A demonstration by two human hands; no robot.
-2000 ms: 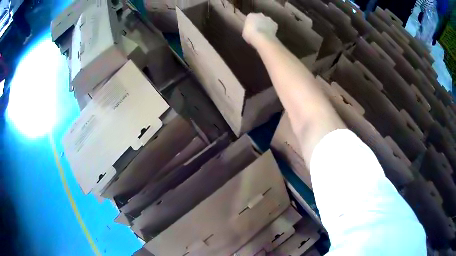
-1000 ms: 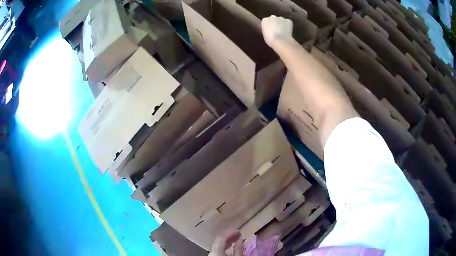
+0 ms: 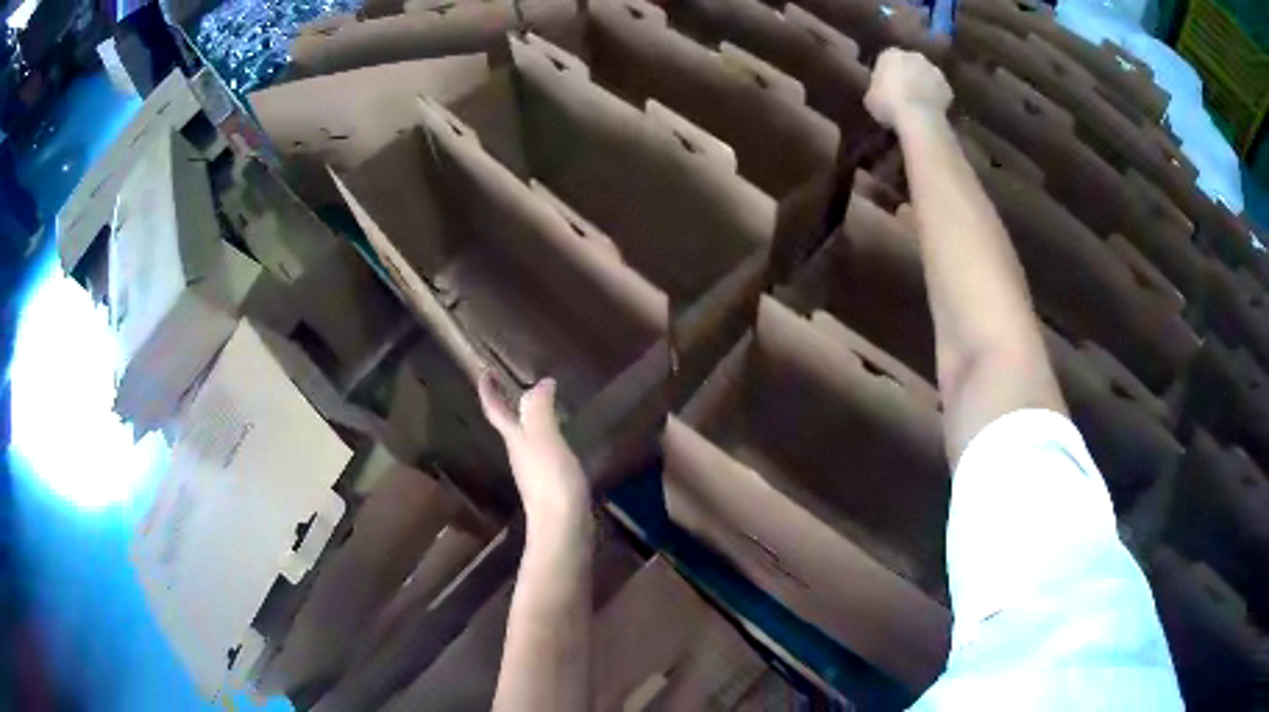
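Note:
An open brown carton (image 3: 536,313) lies at centre left, its long near panel standing up and leaning outward. My left hand (image 3: 522,410) pinches the lower right end of that panel between thumb and fingers. My right hand (image 3: 912,91) is a closed fist at the upper right, above the box rows (image 3: 1030,230); nothing shows in it, and its underside is hidden. Another open carton (image 3: 821,459) sits between my forearms, in front of the rows.
Stacked flat blanks and folded boxes (image 3: 251,466) stand at the left below table level, one with printed text. The green table edge (image 3: 654,508) runs diagonally below the cartons. Blue floor (image 3: 56,556) shows at far left, a yellow crate (image 3: 1225,63) at top right.
My left hand has come up from the bottom edge and taken hold of the carton panel. The carton now stands against the rows. My right fist is farther right, and the view has shifted.

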